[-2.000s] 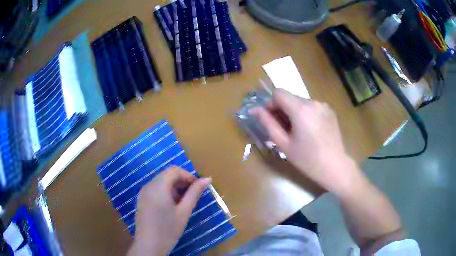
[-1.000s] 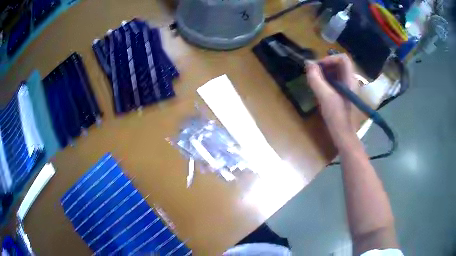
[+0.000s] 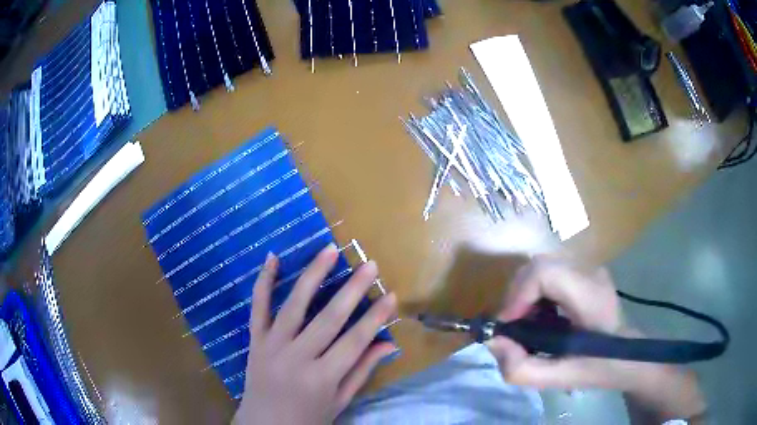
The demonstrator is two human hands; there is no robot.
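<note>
A blue solar cell string (image 3: 241, 216) with thin silver lines lies tilted on the brown tabletop; ribbon ends poke past its edges. My left hand (image 3: 319, 336) lies on its lower right part, fingers spread, pressing it down. A short bus ribbon piece (image 3: 368, 266) lies along the string's right edge, by my fingertips; its lower end is hard to see. My right hand (image 3: 564, 319) holds the black soldering iron (image 3: 544, 339), its dark tip pointing left, just right of the string's lower right corner. Whether the tip touches a ribbon end cannot be told.
A loose heap of ribbon pieces (image 3: 477, 153) lies behind, beside white strips (image 3: 535, 133). The iron stand (image 3: 618, 75) is at back right. Dark cell stacks (image 3: 212, 50) stand at the back. Finished panels (image 3: 70, 108), white strips (image 3: 95, 195) and a blue tray (image 3: 33, 365) are left.
My right hand has left the ribbon heap, taken the soldering iron from its stand and brought it near the string. My left hand now lies flat on the string. The view has shifted.
</note>
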